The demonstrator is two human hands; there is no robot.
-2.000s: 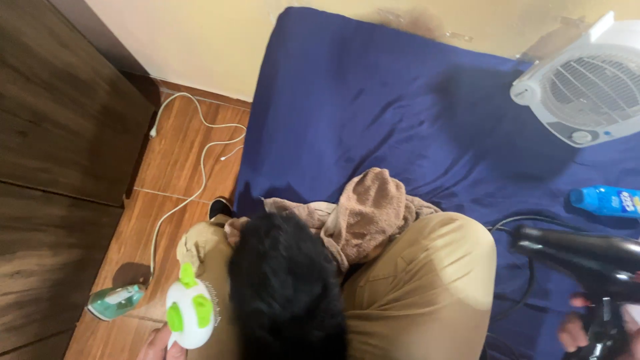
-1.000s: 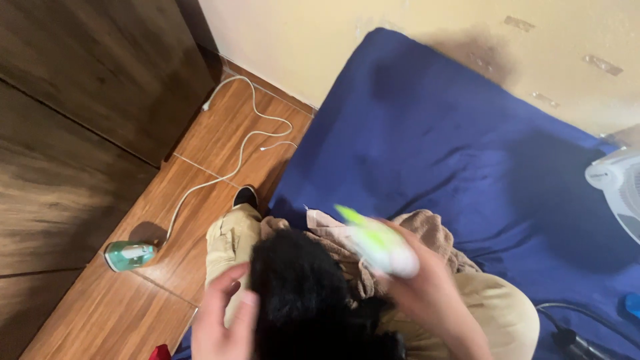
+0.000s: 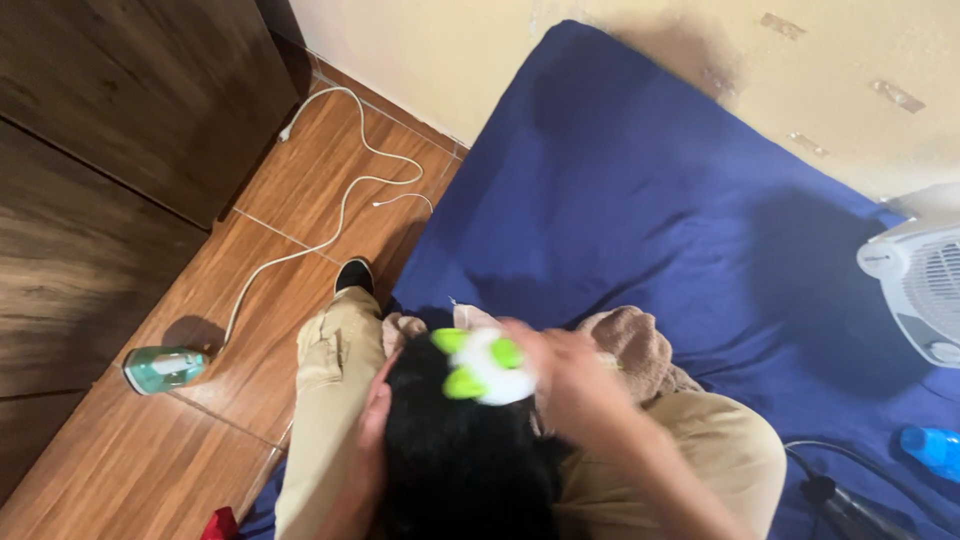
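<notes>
My right hand (image 3: 566,371) grips a white and green pet grooming brush (image 3: 491,367), blurred, against black fur (image 3: 457,465) between my thighs. Whether the fur belongs to an animal cannot be told, as no face or legs show. Against the left side of the fur rests my left hand (image 3: 373,420), its fingers mostly hidden. A brown towel (image 3: 630,349) lies bunched on my lap beyond the fur.
Blue sheet (image 3: 585,195) covers the bed. A white fan (image 3: 930,289), a blue bottle (image 3: 931,450) and a black hair dryer (image 3: 855,510) are at right. On the tiled floor stands a teal clothes iron (image 3: 163,369) with its white cord (image 3: 343,210), beside wooden cabinet doors (image 3: 135,112).
The brush has passed from my left hand to my right. My right hand has left the hair dryer, and my left hand has come to the fur. The view has swung right to left.
</notes>
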